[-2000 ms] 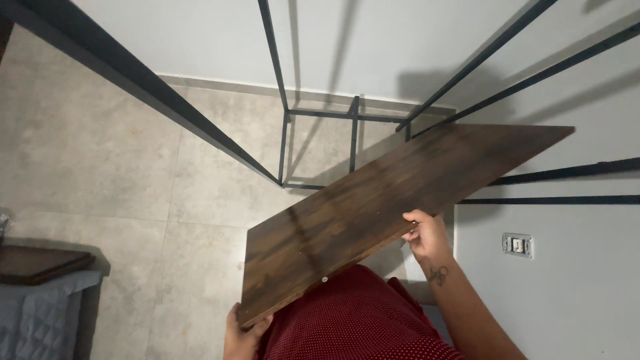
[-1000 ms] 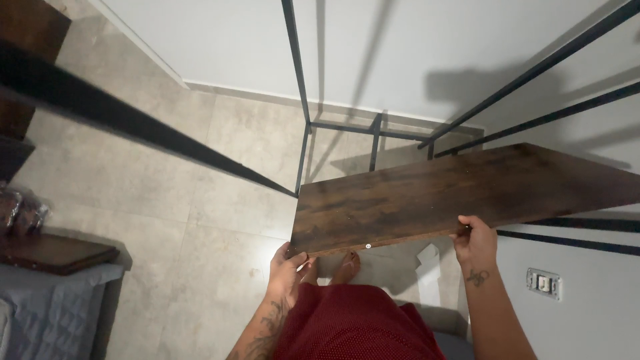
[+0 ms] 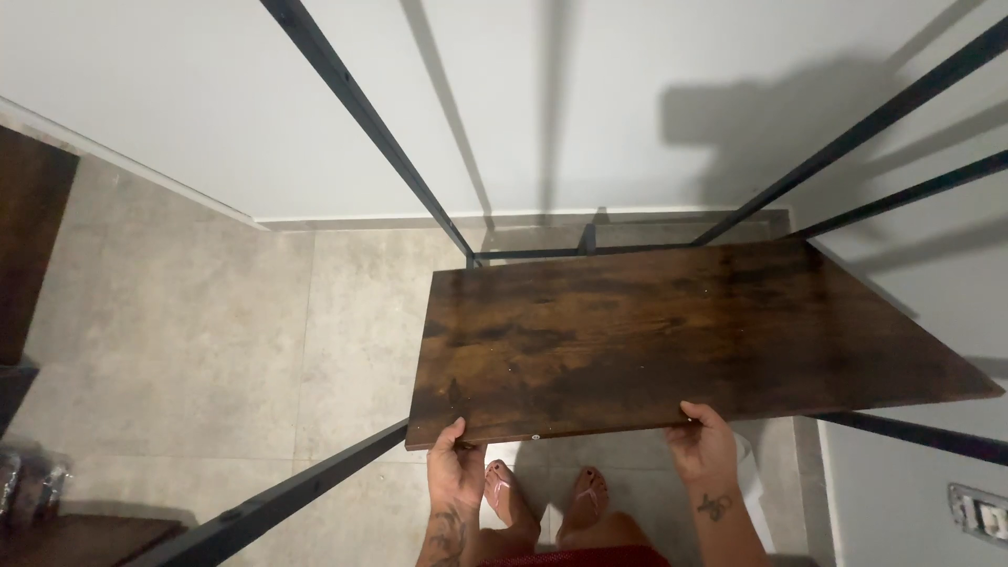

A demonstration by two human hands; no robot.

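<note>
A dark brown wood-grain board (image 3: 630, 339) lies roughly flat between the uprights of a black metal frame (image 3: 370, 118). My left hand (image 3: 457, 468) grips its near edge close to the left corner, thumb on top and fingers underneath. Farther right along the same edge, my right hand (image 3: 702, 445) holds the board, also with the thumb on top. A small round metal fitting (image 3: 535, 437) shows in the near edge between my hands. The board hides much of the frame's base; whether it touches the frame I cannot tell.
White walls meet behind the frame, with a baseboard (image 3: 291, 224) along the tiled floor (image 3: 197, 339). A wall socket (image 3: 980, 512) is at the lower right. Another dark board (image 3: 87, 539) and a plastic-wrapped item (image 3: 31, 480) lie at the lower left. My sandalled feet stand below.
The board has swung from a steep slant to nearly level across the view and now sits between the frame's uprights. Both hands have kept hold of its near edge. The view has shifted.
</note>
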